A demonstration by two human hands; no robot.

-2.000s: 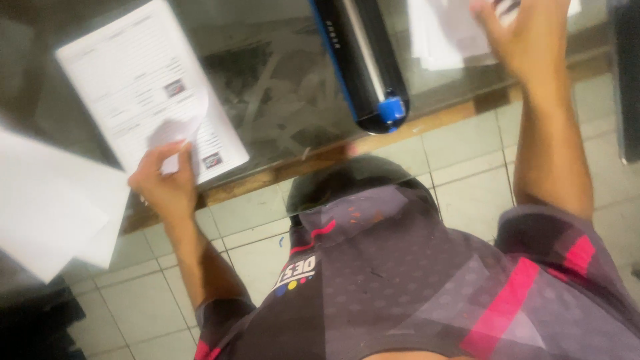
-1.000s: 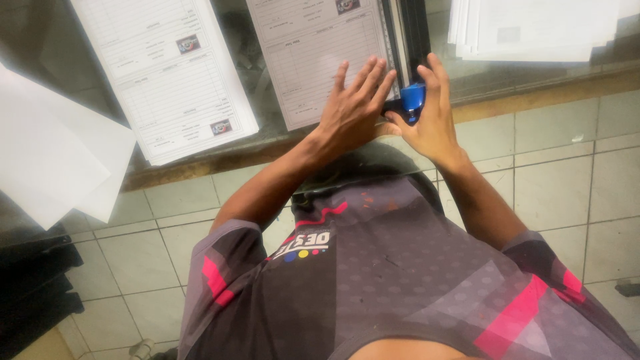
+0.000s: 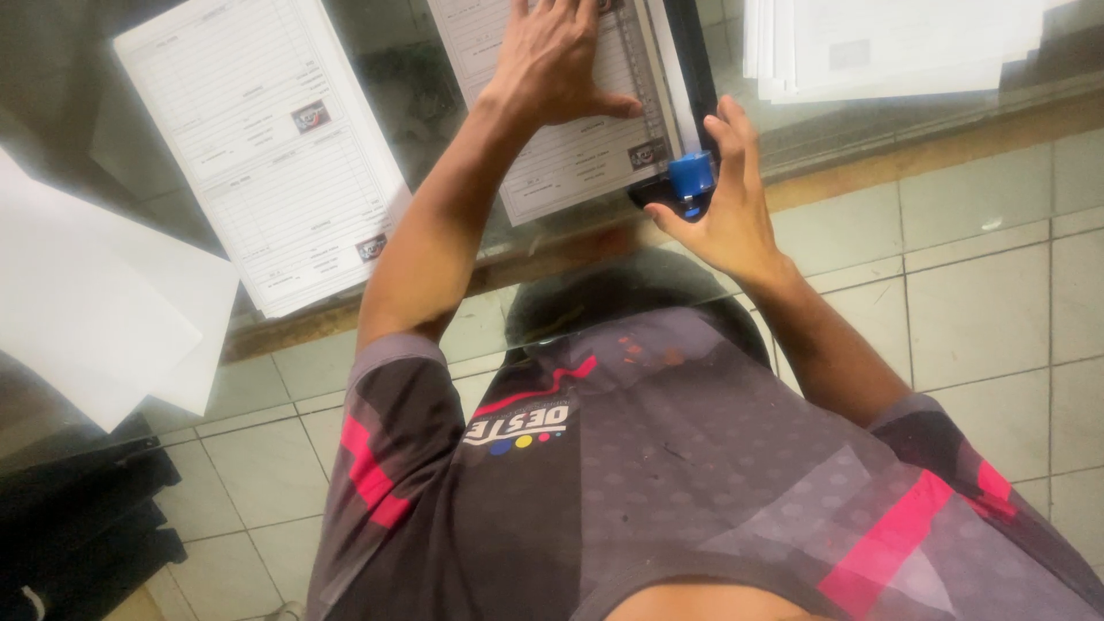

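Note:
A printed form sheet [image 3: 561,177] lies with its right edge along a black paper trimmer [image 3: 687,60] on the glass tabletop. My left hand [image 3: 556,65] rests on the sheet, fingers pointing up the frame and thumb spread towards the trimmer. At the trimmer's near end sits a blue cutter slide [image 3: 692,175]. My right hand [image 3: 729,190] is around that end, thumb below the slide and fingers to its right; whether it touches the slide I cannot tell. A stack of similar printed forms [image 3: 259,155] lies left of my left forearm.
Blank white sheets [image 3: 103,285] overhang the table's near edge at the left. Another stack of papers [image 3: 897,43] lies at the upper right. The table edge [image 3: 862,164] runs between me and the work. Black stacked objects [image 3: 86,509] stand at the lower left above the tiled floor.
A sheet lies at the trimmer, where none was two seconds ago. My left hand has come from the left stack and since moved farther up the sheet. My right hand has come from the right-hand papers to the slide.

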